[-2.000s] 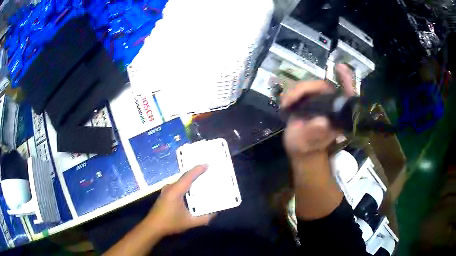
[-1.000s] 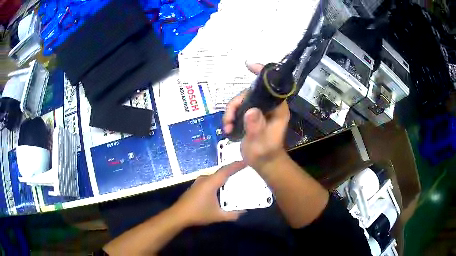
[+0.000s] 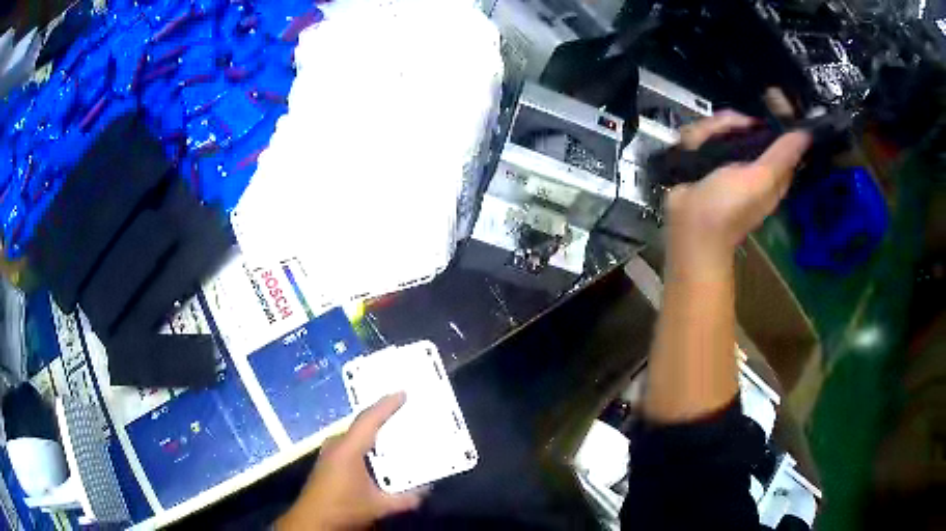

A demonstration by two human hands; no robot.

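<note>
My left hand (image 3: pixel 348 472) holds a white housing with its flat back cover (image 3: pixel 413 420) facing up, thumb on top, over the front edge of the bench. Small holes show near the cover's corners. My right hand (image 3: pixel 731 187) is at the right, closed around the black electric screwdriver (image 3: pixel 716 154), beside the grey-white screw containers (image 3: pixel 560 156). The screwdriver is blurred and lies roughly level; its tip is hard to make out. It is well away from the cover.
A bright white pile (image 3: pixel 363 145) stands mid-bench. Black foam sheets (image 3: pixel 124 218) lie before the blue battery pack heap (image 3: pixel 207 78). A white-and-black unit (image 3: pixel 39 462) stands at left. An open carton (image 3: pixel 778 301) with white units is at lower right.
My right hand and the screwdriver have moved from above the cover to the right, by the screw containers. The camera view has shifted; the cover now sits lower left in the picture.
</note>
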